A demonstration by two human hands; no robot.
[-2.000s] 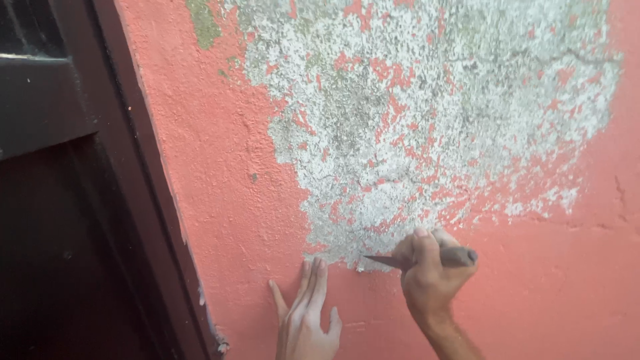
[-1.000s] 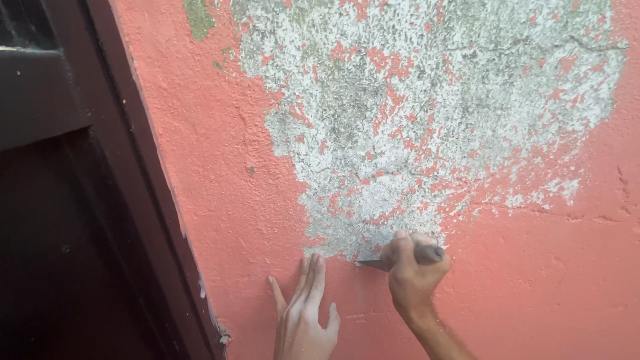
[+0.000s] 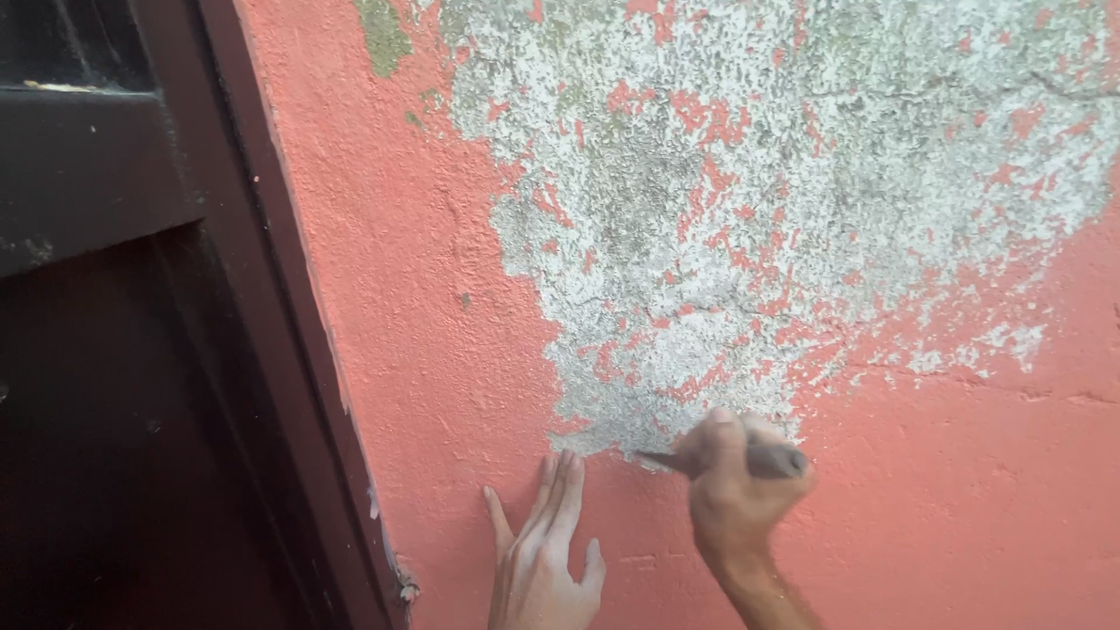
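Note:
My right hand (image 3: 739, 481) is closed around the dark handle of a scraper (image 3: 772, 461), whose pointed metal blade reaches left to the lower edge of a bare patch (image 3: 630, 166). That patch shows grey and white plaster with flecks of paint, and salmon-red painted wall (image 3: 411, 350) surrounds it. Just left of the blade, my left hand (image 3: 547, 560) lies on the painted wall with its fingers apart, the fingertips just below the patch's bottom left corner. The fingers of my right hand hide part of the tool, and the hand is slightly blurred.
A dark brown door (image 3: 105, 394) and its frame (image 3: 289, 332) run down the left side. Chipped material (image 3: 407, 582) shows at the frame's lower edge. Thin cracks (image 3: 1006, 385) cross the wall at the right, and a small green patch (image 3: 382, 35) is at the top left.
My right hand and the scraper first moved left along the patch's lower edge, then stand slightly farther right now. The left hand has stayed in nearly the same place.

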